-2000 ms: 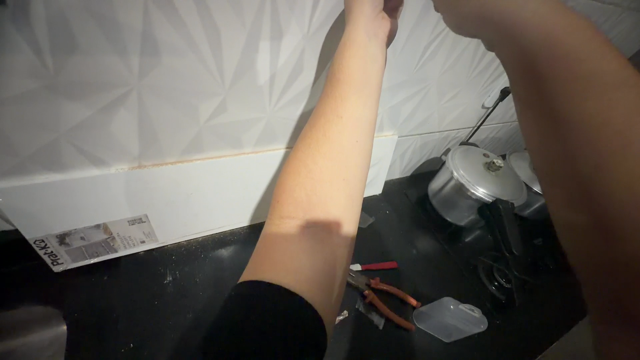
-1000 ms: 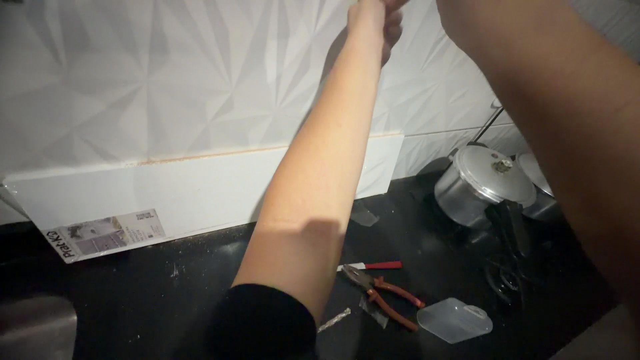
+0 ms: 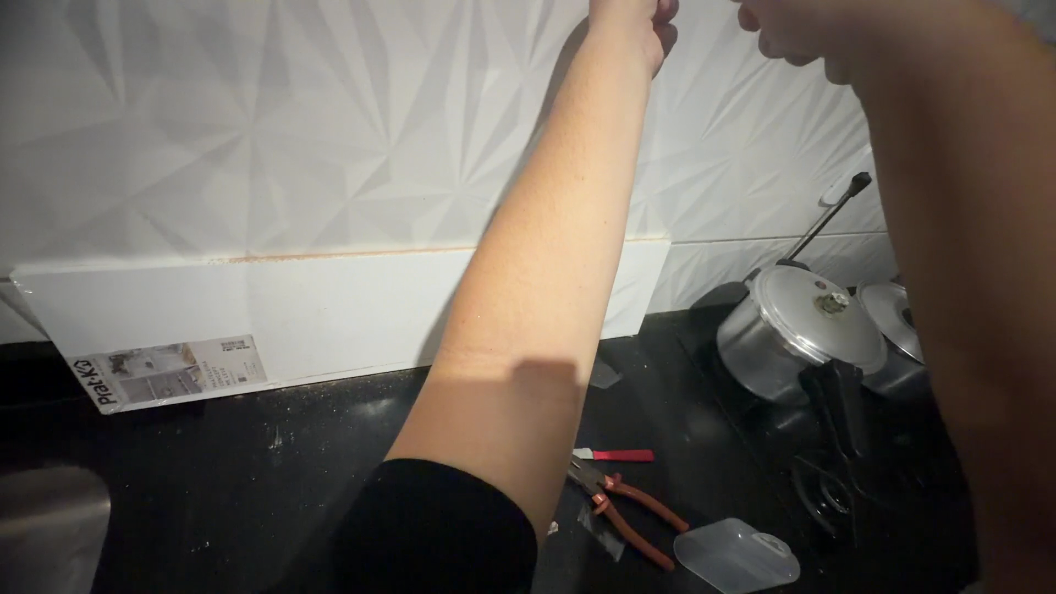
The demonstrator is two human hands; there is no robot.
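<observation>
My left hand [image 3: 639, 29] is raised against the white wall with a faceted relief at the top edge, its fingers curled and partly cut off by the frame. To its right, my right hand [image 3: 796, 33] is also raised, fingers bent, its upper part out of view. What either hand holds or touches is hidden. Far below them, pliers with orange-red handles [image 3: 631, 511] lie with the handles spread on the black countertop [image 3: 330, 470], beside a small tool with a red handle [image 3: 623, 454] and a clear plastic container [image 3: 734, 554].
A long white panel or box [image 3: 346, 305] with a printed label leans on the wall. A metal pressure cooker [image 3: 767, 346] and another lidded pot [image 3: 891, 313] stand on a black cooktop at the right. A metal sink edge [image 3: 58, 511] shows at lower left.
More of my right hand's bent fingers shows at the top than before. My left arm stays raised along the wall. The things on the countertop have not plainly moved.
</observation>
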